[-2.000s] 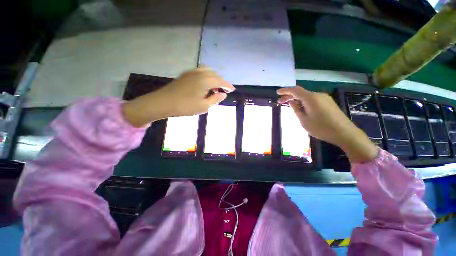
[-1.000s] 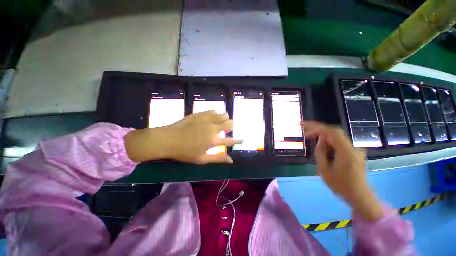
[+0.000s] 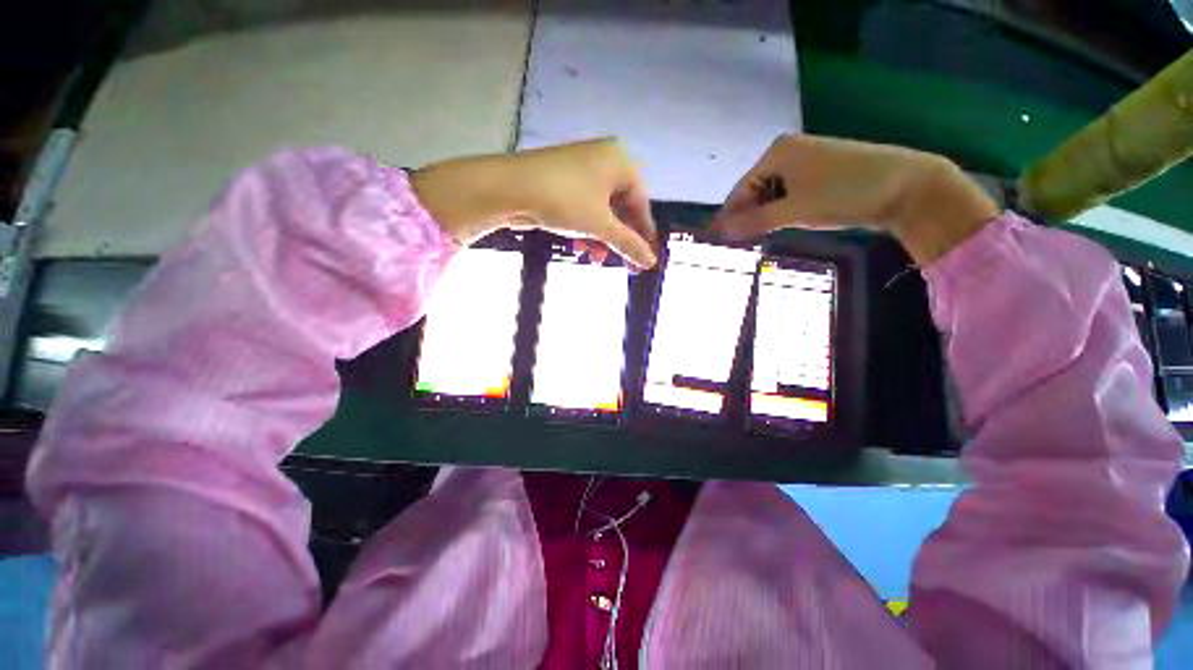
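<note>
Several smartphones with bright white screens stand side by side in a black phone tray (image 3: 853, 353) in front of me. The third smartphone from the left (image 3: 700, 327) is tilted in its slot, its top leaning right towards the rightmost smartphone (image 3: 793, 343). My left hand (image 3: 563, 190) reaches over the left phones, its fingertips at the third phone's top left corner. My right hand (image 3: 837, 183) pinches that phone's top edge. Any small item between the fingers is hidden. The two left phones (image 3: 468, 327) lie upright in line.
A second tray of dark phones (image 3: 1164, 314) is partly hidden behind my right sleeve. A cream board (image 3: 301, 118) and a pale grey board (image 3: 654, 92) lie behind the tray. A yellow-green wrapped post (image 3: 1112, 144) stands at right. A white cable (image 3: 620, 563) hangs down my chest.
Both hands have moved up from the lower screens to the third phone's top edge. That phone has gone from straight to tilted, and its screen now shows a dark bar near the bottom.
</note>
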